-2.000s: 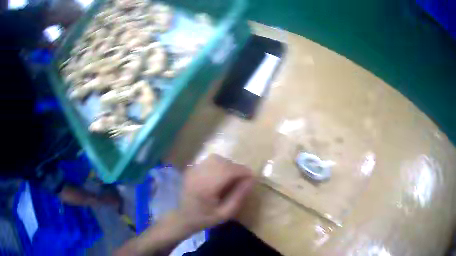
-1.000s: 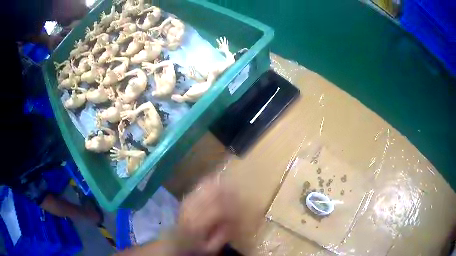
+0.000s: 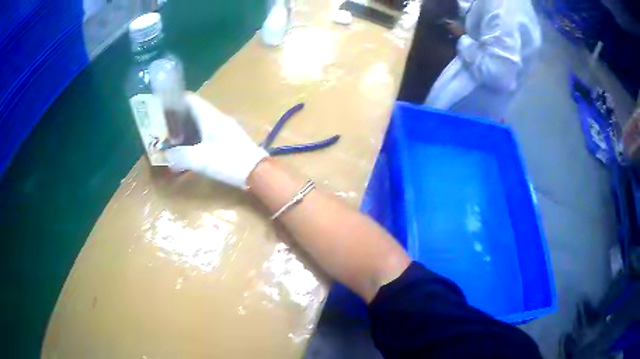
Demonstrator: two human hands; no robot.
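My right hand [image 3: 221, 144], in a white knit glove, reaches in from the lower right over the board. Its fingers are closed around a small clear container [image 3: 170, 91] with dark reddish contents, held upright. Right behind it, at the board's left edge, stands a larger clear bottle [image 3: 142, 84] with a white cap and white label; whether the fingers also touch it I cannot tell. Blue-handled nippers [image 3: 309, 148] lie open beyond my wrist, their jaws hidden by the glove. My left hand is out of the picture.
The shiny tan board [image 3: 112, 280] curves beside the green belt [image 3: 42, 203]. A blue bin [image 3: 477, 210] stands right of the board. At the far end are a white bottle [image 3: 276, 24], a small white item [image 3: 342, 17] and a dark flat object. A person in white [image 3: 495, 49] is beyond.
The view has swung away from the green crate, black flat object and glue cup to another stretch of board. The bare hand has left view; my gloved right hand now shows, holding the small container.
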